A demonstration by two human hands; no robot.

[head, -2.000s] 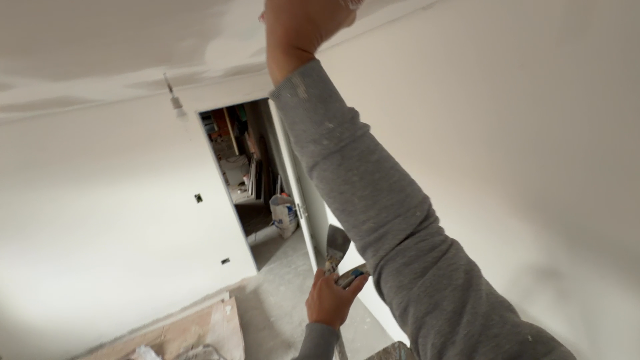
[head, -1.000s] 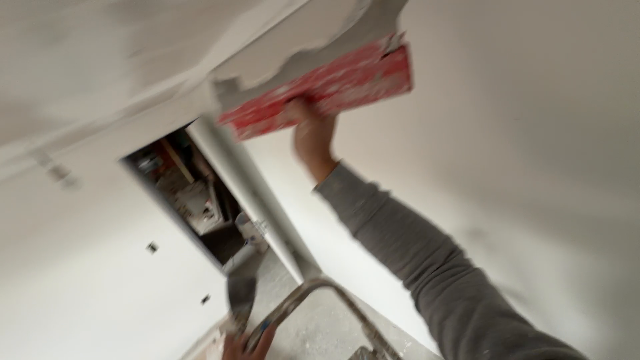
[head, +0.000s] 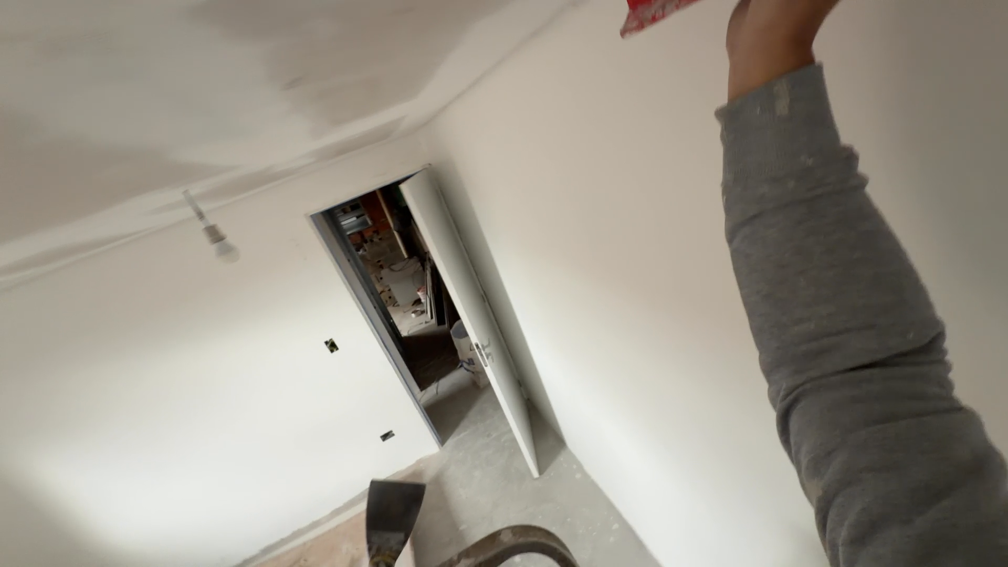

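Note:
My right hand [head: 776, 35] is raised at the top right edge, in a grey sleeve; its fingers are cut off by the frame. Beside it, a corner of a red plastering trowel or hawk [head: 657, 14], smeared with plaster, shows at the top edge. Whether the hand grips it here cannot be seen. At the bottom, the blade of a putty knife [head: 395, 508] points upward, its handle below the frame; my left hand is out of view. The plastered wall [head: 598, 236] rises behind my right arm and meets the patchy ceiling [head: 236, 87].
A white door [head: 465, 299] stands ajar at a doorway, with a bucket [head: 466, 346] behind it. A light bulb [head: 223, 246] hangs near the far wall, which has two socket openings. A curved metal bar [head: 520, 539] lies low in front; a board [head: 335, 543] is on the floor.
The red tool and my right hand, fully in view one second ago, now show only at the top edge. My left hand, seen earlier with the putty knife, has left the view.

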